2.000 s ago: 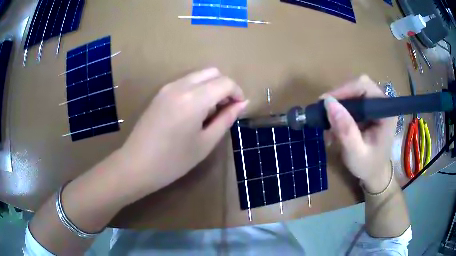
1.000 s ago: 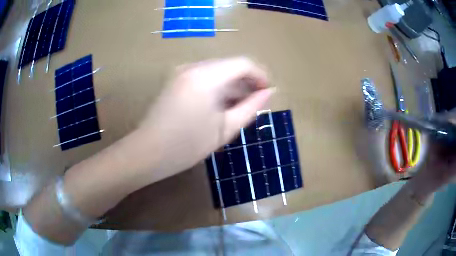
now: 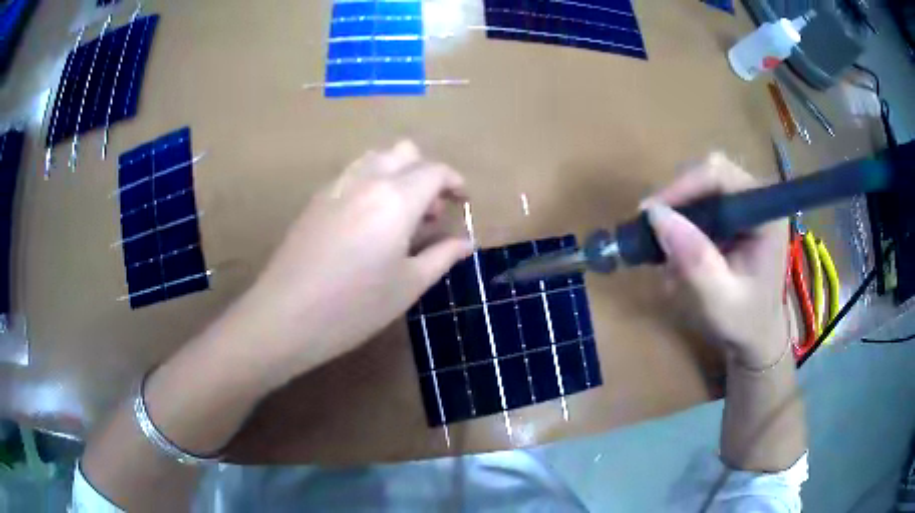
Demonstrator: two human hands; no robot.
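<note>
A dark navy solar cell [image 3: 456, 386] with pale lines and silvery ribbons lies in front of me near the table's front edge. My right hand [image 3: 717, 266] grips the black handle of a soldering iron [image 3: 637, 240]. The iron's tapered tip is over the upper part of the cell, just right of the middle ribbon [image 3: 490, 331]. My left hand [image 3: 371, 245] is at the cell's upper left, fingertips beside that ribbon's upper end. Whether they pinch the ribbon is unclear. A short silvery ribbon piece [image 3: 525, 204] shows above the cell.
Other cells lie at the left [image 3: 161, 220], upper left [image 3: 100, 80], top [image 3: 374, 50] and upper right [image 3: 567, 25]. At the right are scissors with orange-red and yellow loops [image 3: 825, 281], a white bottle [image 3: 765, 48] and thin tools [image 3: 783, 110]. A dark cable runs at the right edge.
My right hand has come back left over the cell with the iron. My left hand has moved left and a little down to the middle ribbon. The view has shifted slightly.
</note>
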